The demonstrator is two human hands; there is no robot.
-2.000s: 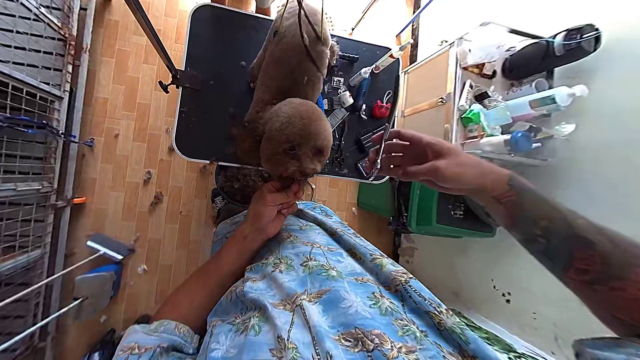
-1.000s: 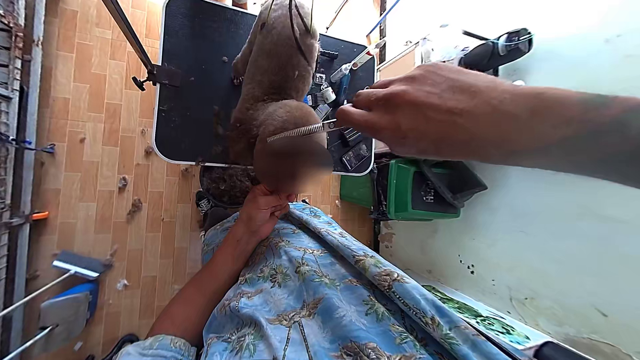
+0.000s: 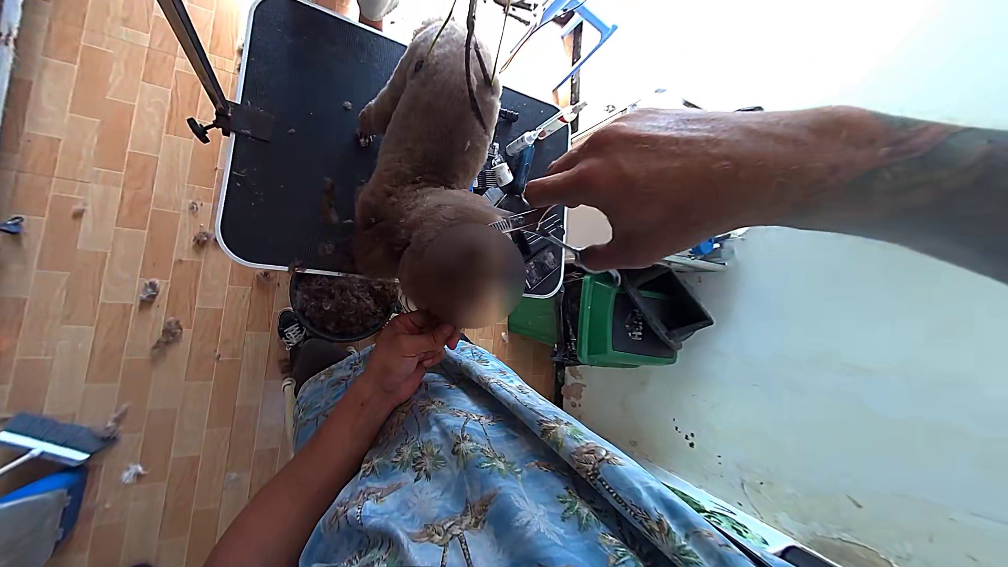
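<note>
A brown, curly-coated dog stands on a black grooming table, its head blurred and towards me. My left hand is closed at the underside of the dog's muzzle; what its fingers grip is partly hidden. My right hand holds thinning shears by the finger loops, with the toothed blade against the right side of the dog's head. The blades look spread apart. Dark straps or cords hang over the dog's back.
Bottles, combs and other grooming tools lie on the table's right side. A grooming arm is clamped at its left edge. Below stand a tub of cut hair and a green bin. A broom and hair tufts are on the tiled floor.
My right hand has come in from the right to the dog's head, then shifted the shears from across the head to its right side. My left hand stays at the muzzle.
</note>
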